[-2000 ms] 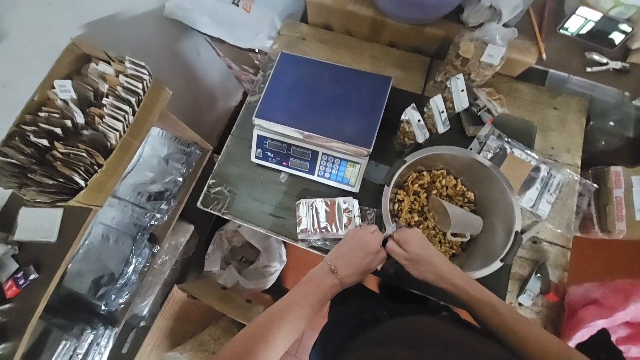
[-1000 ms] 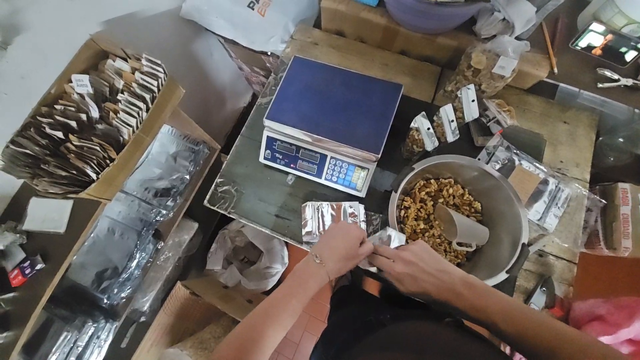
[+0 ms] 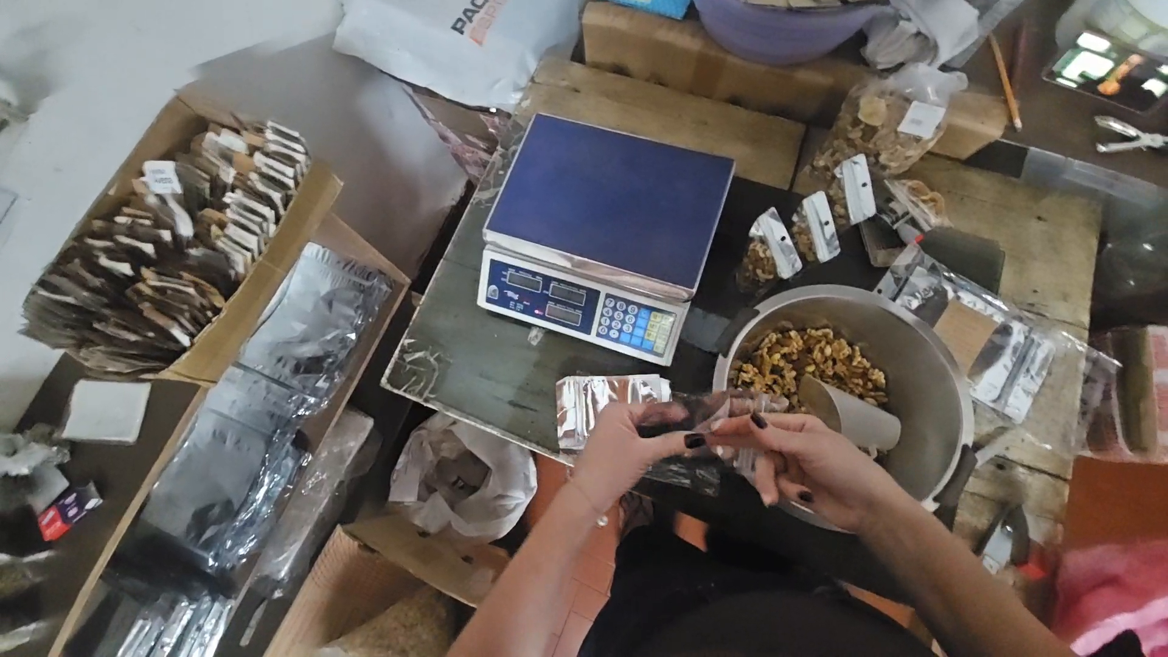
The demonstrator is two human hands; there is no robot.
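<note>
A thin clear plastic bag (image 3: 712, 411) is pinched between my left hand (image 3: 634, 443) and my right hand (image 3: 798, 456), at the near edge of the table. Behind my left hand lies a stack of silvery pouches (image 3: 607, 392). My right hand is over the near left rim of a metal pot (image 3: 940, 438), which holds shelled walnuts (image 3: 803, 360) and a metal scoop (image 3: 853, 415) resting on them. A digital scale (image 3: 611, 201) with a bare blue platform stands behind the pouches. Filled small bags (image 3: 771, 251) stand upright between scale and pot.
On the left, a cardboard box (image 3: 319, 196) holds many packets, beside another with silvery pouches (image 3: 210, 447). A white bag (image 3: 465, 479) hangs open below the table edge. A larger filled bag (image 3: 881, 119) stands at the back; flat pouches (image 3: 990, 338) lie right of the pot.
My hands were close together at the pouch stack; now they are further apart, with the clear bag stretched between them. The fingers of my right hand have spread somewhat.
</note>
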